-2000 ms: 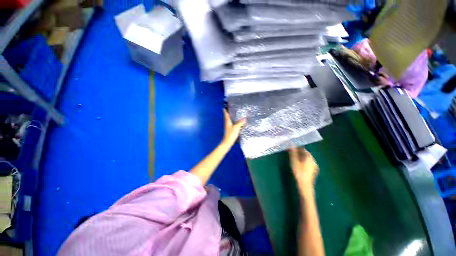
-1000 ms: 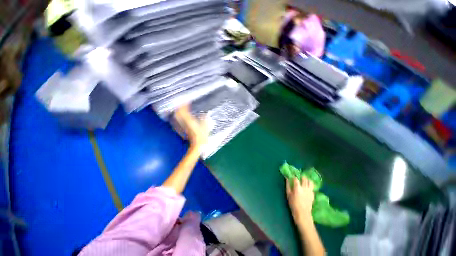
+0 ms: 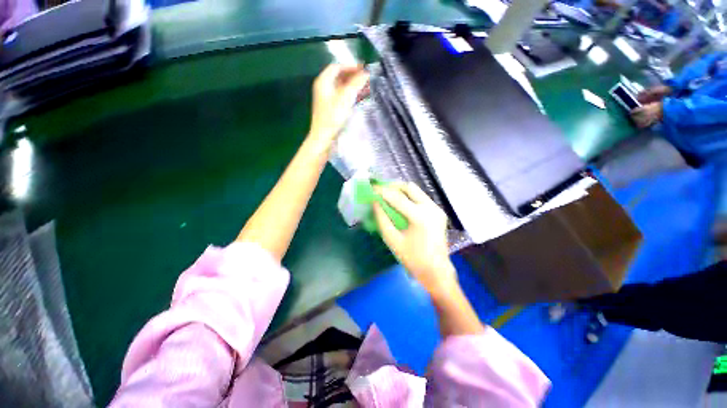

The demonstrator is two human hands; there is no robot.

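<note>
A flat black panel (image 3: 494, 119) lies on top of a stack at the right, with a white and blue label near its far end. Silvery bubble bags or sheets (image 3: 371, 139) and dark layers show along the stack's left side. My left hand (image 3: 335, 103) is at this side near the far end, fingers curled; whether it grips a bag edge is unclear. My right hand (image 3: 416, 231) holds the green cloth (image 3: 391, 211) at the stack's near left side. A blurred whitish thing (image 3: 351, 201) is beside the cloth; I cannot tell what it is.
An open brown carton (image 3: 542, 259) is below the stack's near end. More dark panels (image 3: 72, 48) are stacked at the far left, and bubble bags (image 3: 32, 311) lie at the near left. Another person's hands (image 3: 646, 111) hold a small device at the right.
The view has swung right, from the grey bagged stack to the black panel stack. My left hand has left the bubble bag there. My right hand has taken up the green cloth and carried it over.
</note>
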